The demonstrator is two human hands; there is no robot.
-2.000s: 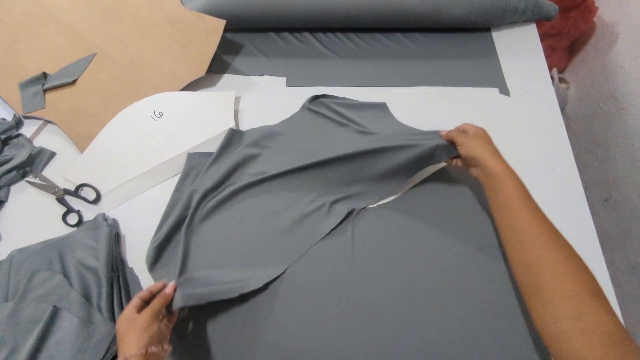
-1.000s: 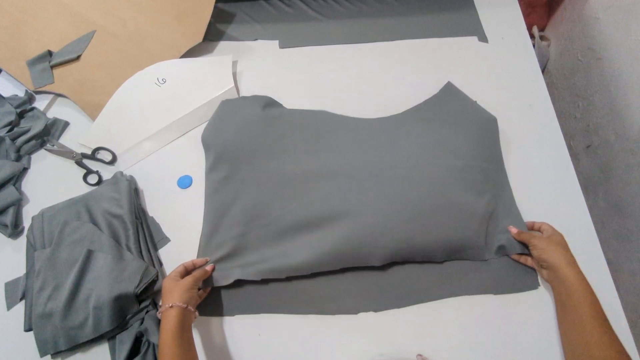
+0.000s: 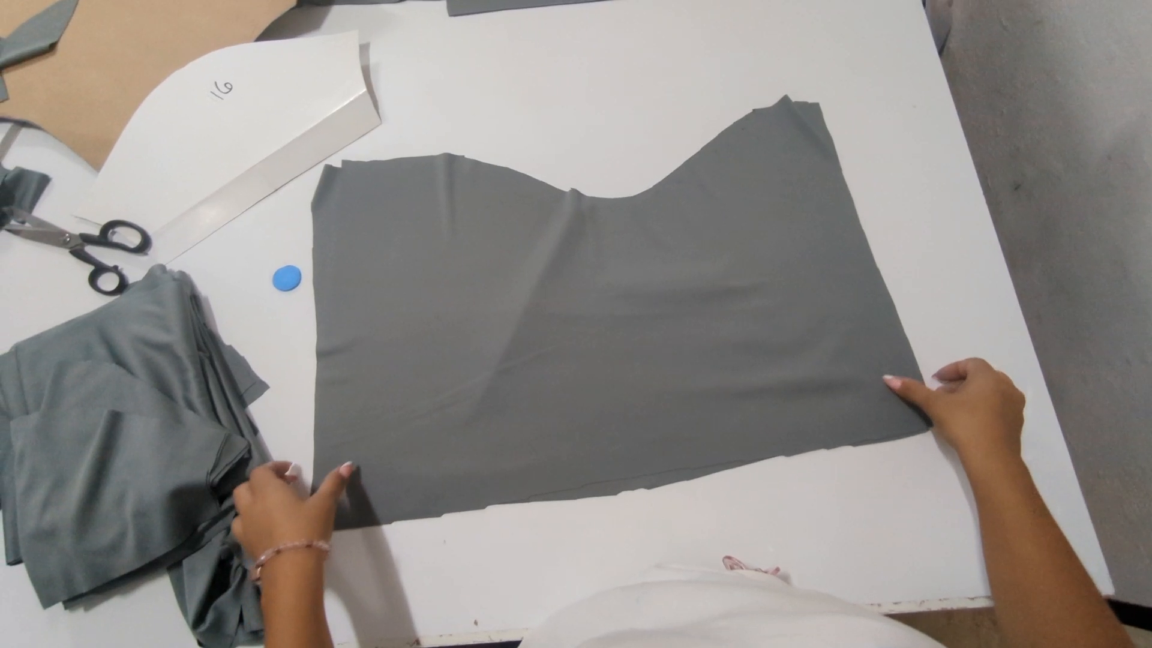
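Note:
A cut panel of grey fabric (image 3: 585, 333) lies nearly flat on the white table, with a curved upper edge and slightly uneven layers at its borders. My left hand (image 3: 283, 513), with a bead bracelet on the wrist, is at the panel's lower left corner, thumb and fingers apart around the edge. At the lower right corner is my right hand (image 3: 976, 405), its thumb resting on the cloth and its fingers by the side edge. Whether either hand pinches the fabric cannot be told.
Folded grey fabric (image 3: 108, 450) is piled at the left. Beyond it are scissors (image 3: 81, 243) with black handles, a blue disc (image 3: 286, 277), a white pattern piece (image 3: 243, 117) bearing writing, and brown paper (image 3: 135, 54). The table edge (image 3: 1017, 306) runs along the right.
The held grey panel has come down from mid-air onto the lower grey layer, and their edges now nearly coincide. Both hands remain at its lower corners. The view has shifted.

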